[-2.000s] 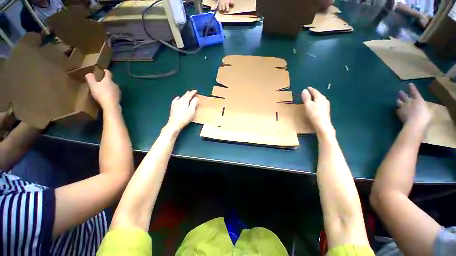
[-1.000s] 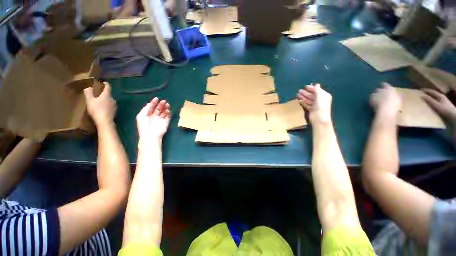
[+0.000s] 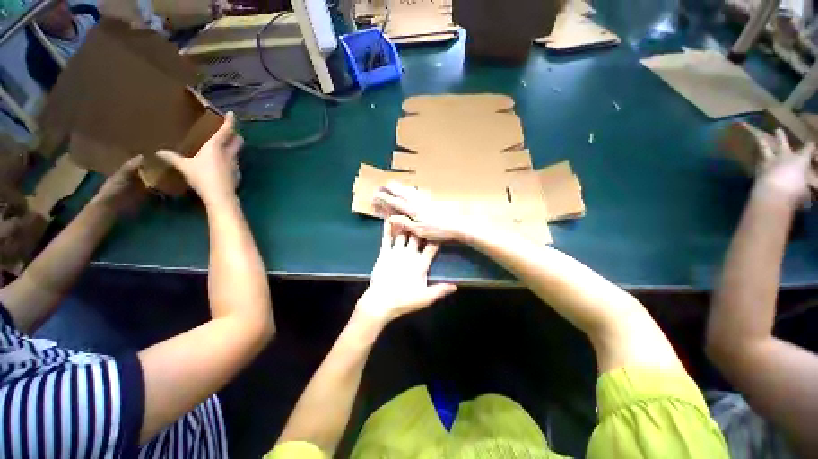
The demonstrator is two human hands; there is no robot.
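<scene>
A flat die-cut box blank (image 3: 462, 134) lies on the dark green tabletop in front of me, its lid panel pointing away. Its left side flap (image 3: 366, 186) and right side flap (image 3: 562, 190) are tilted up a little. My right hand (image 3: 420, 217) reaches across to the left and lies over the near left part of the blank. My left hand (image 3: 404, 276) is at the blank's near left edge, palm down, fingers apart, its fingertips just below or under my right hand. The near left corner is hidden by my hands.
A worker at left holds a partly folded box (image 3: 126, 99). A worker's hand (image 3: 782, 170) is at the far right by cardboard. A blue plastic bin (image 3: 369, 57), a cable (image 3: 305, 142) and a post (image 3: 314, 45) stand beyond. A flat cardboard sheet (image 3: 704, 82) lies at far right.
My right hand has left the right flap and crossed to the blank's left side. My left hand has moved right to the near edge. The left worker's box is raised and turned.
</scene>
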